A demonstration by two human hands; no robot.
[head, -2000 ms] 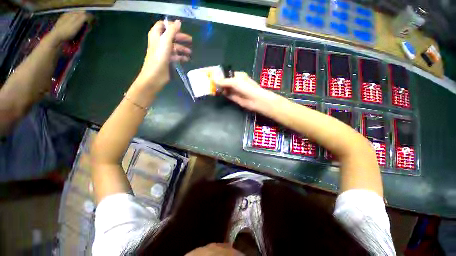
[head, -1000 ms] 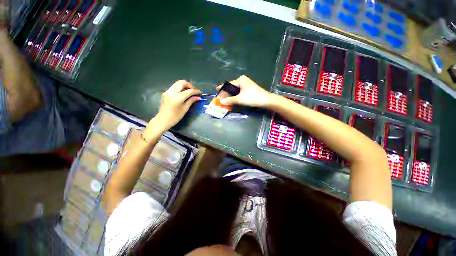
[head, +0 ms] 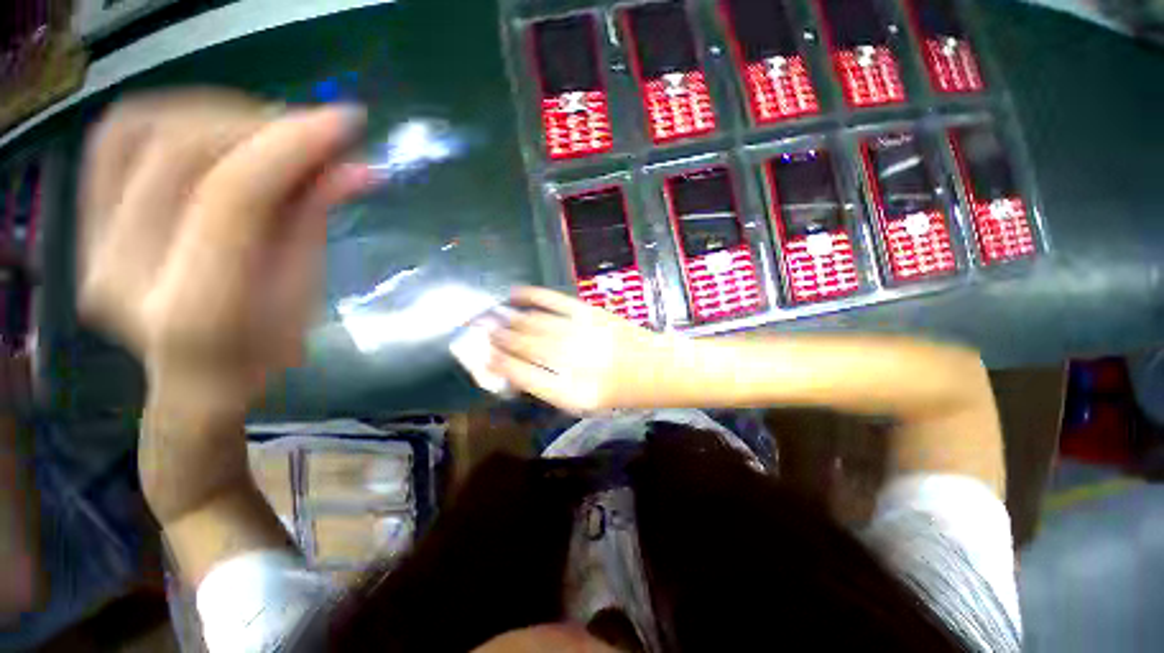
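Note:
My left hand is large, near the camera and blurred, raised over the bench; whether its fingers hold anything cannot be told. My right hand is low near the bench's front edge, its fingers closed on a small white card. A clear glossy sheet shines on the bench just left of the card. Red keypad phones with dark screens, such as one, lie in two rows in a clear blister tray behind my right forearm. Some screens show pale streaks.
The dark-green bench has a pale metal far edge. A small shiny clear piece and a blue spot show beyond my left hand. A beige parts tray lies below the bench near my lap.
The view has swung right, so the phone tray appears further left. My left hand has lifted from the bench toward the camera. My right hand still holds the card, now nearer the front edge.

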